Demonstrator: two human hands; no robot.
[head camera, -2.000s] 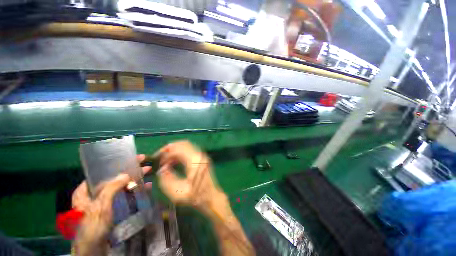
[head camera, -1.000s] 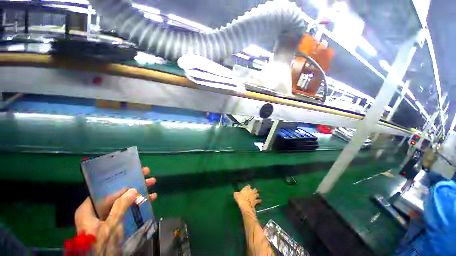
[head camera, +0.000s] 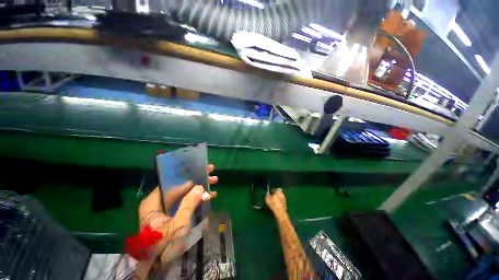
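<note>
My left hand (head camera: 178, 210) holds a display module (head camera: 183, 167), a thin phone-sized panel with a grey-blue glossy face, tilted upright. A red patch (head camera: 143, 242) shows at my left wrist. My right hand (head camera: 277, 202) reaches forward over the green bench, fingers at a small dark part (head camera: 257, 195); whether it grips anything is too blurred to tell. Silver stacked display modules (head camera: 221, 246) with a dark strip and orange tip lie below my left hand.
Clear blister trays (head camera: 33, 238) stand at lower left. A silver-clear parts tray (head camera: 332, 256) and a black foam pad (head camera: 386, 246) lie at right. A small dark part (head camera: 343, 191) lies on the bench (head camera: 306, 180). A slanted pale post (head camera: 432, 164) and a raised shelf (head camera: 191, 65) stand beyond.
The view has turned left. My right hand, near my left hand two seconds ago, has reached forward over the bench. My left hand still holds the display module.
</note>
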